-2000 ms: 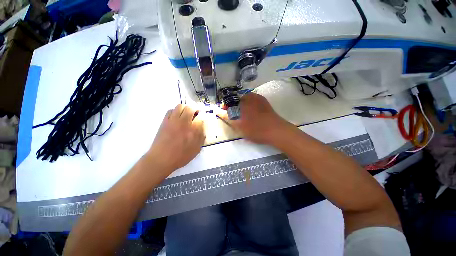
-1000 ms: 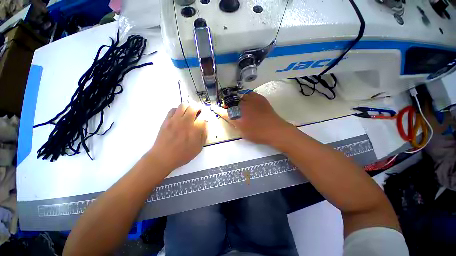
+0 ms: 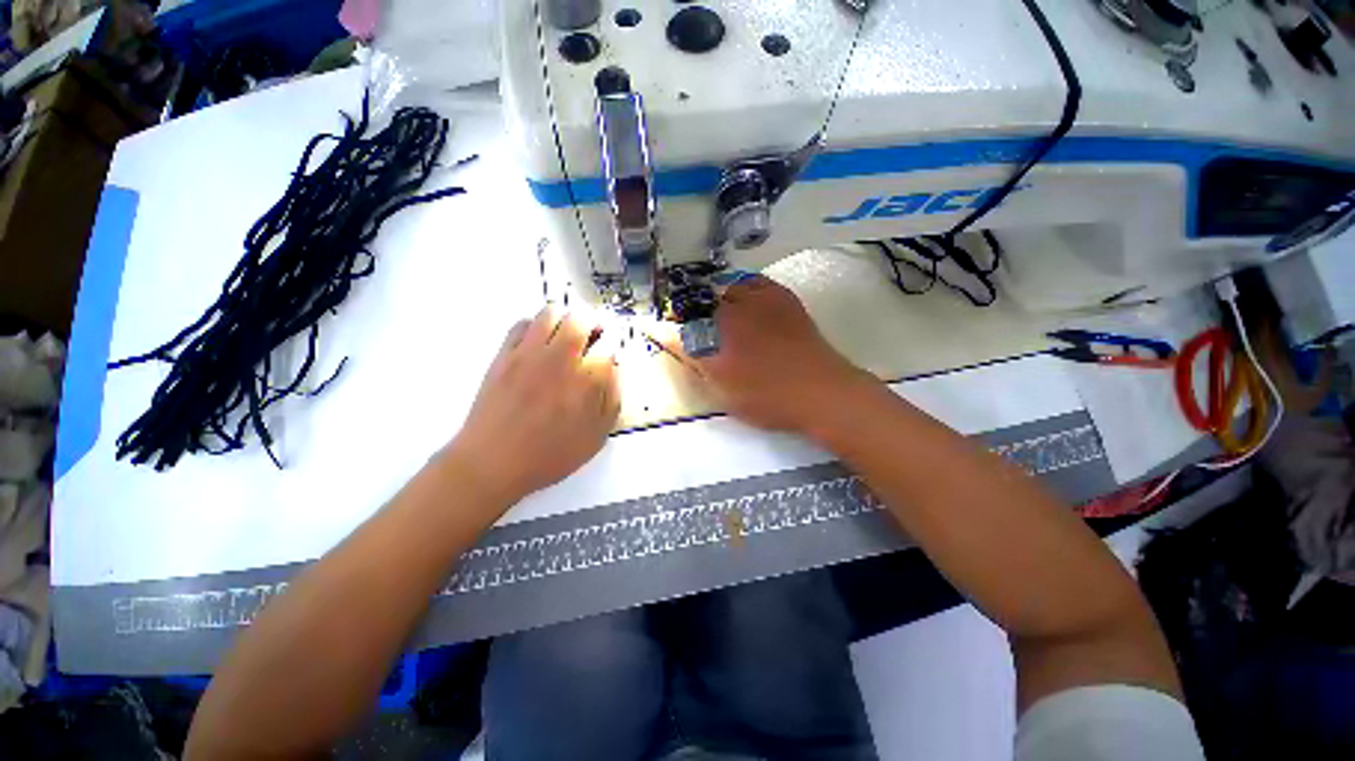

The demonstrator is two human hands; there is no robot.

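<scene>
My left hand [image 3: 547, 394] lies on the machine bed just left of the needle area, fingertips on a small dark bit of cord [image 3: 593, 341]. My right hand [image 3: 768, 354] is right of the presser foot [image 3: 630, 308], its fingertips partly hidden behind the machine parts. A thin dark strand runs between the hands below the foot. The bright lamp glare and the fingers hide most of the piece, so the right hand's hold cannot be made out. A loose bundle of black cords [image 3: 283, 283] lies on the table to the left.
The white sewing machine head [image 3: 921, 104] stands over the bed. Dark loops [image 3: 947, 268] lie under its arm. Small snips [image 3: 1107, 350] and red-orange scissor handles [image 3: 1207, 381] lie at the right beside a white cable. A grey ruler scale [image 3: 669, 523] runs along the front edge.
The camera view has shifted slightly. Both hands stay in nearly the same place at the needle; the bundle and loops have not moved.
</scene>
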